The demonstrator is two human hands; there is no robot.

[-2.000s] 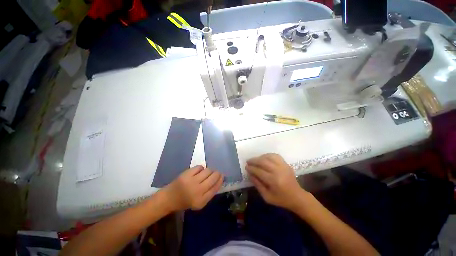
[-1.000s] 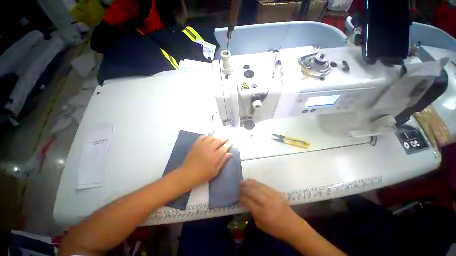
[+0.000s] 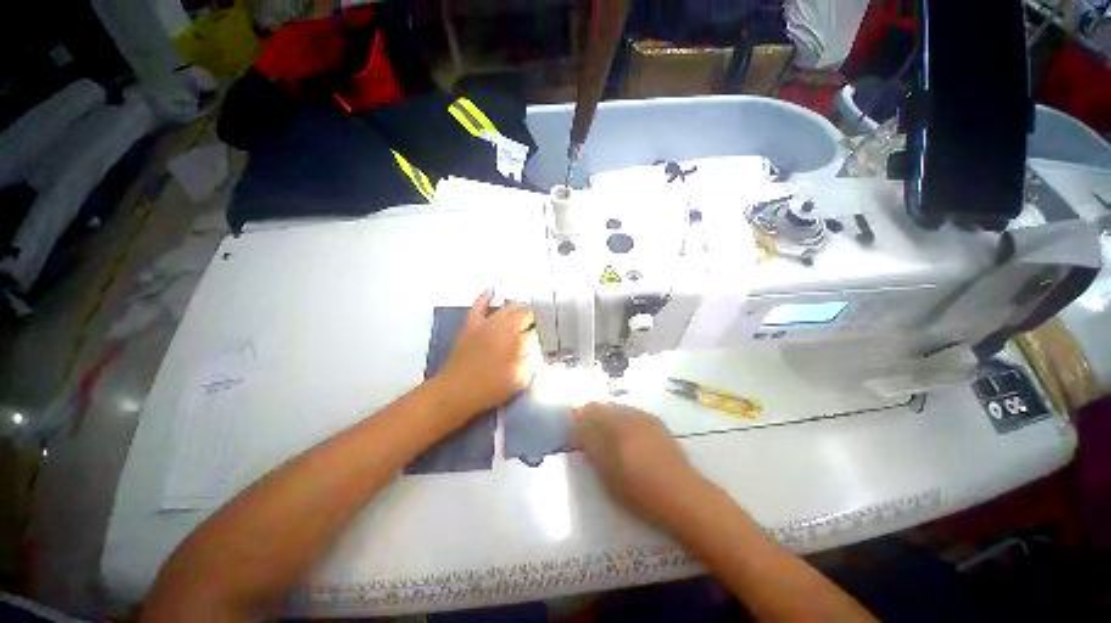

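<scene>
A dark rectangular cloth piece (image 3: 536, 426) lies under the needle area of the white sewing machine (image 3: 780, 268). My left hand (image 3: 491, 353) lies flat at the needle area, between this piece and a second dark piece (image 3: 457, 436) on the left, partly covering both. My right hand (image 3: 621, 448) is at the right edge of the piece under the needle, slightly blurred; its fingertips rest at the cloth, and whether they pinch it is hidden. Glare hides the needle and presser foot.
Yellow-handled snips (image 3: 715, 398) lie on the machine bed. A white paper slip (image 3: 207, 432) lies at the table's left. Dark garments with yellow stripes (image 3: 353, 152) lie behind the table. A control switch box (image 3: 1010, 397) is at the right end. A black upright screen (image 3: 971, 116) stands above the machine.
The right-hand cloth piece has moved forward to the needle area, and both hands have moved forward with it. The camera view has also shifted. The left piece stays beside it.
</scene>
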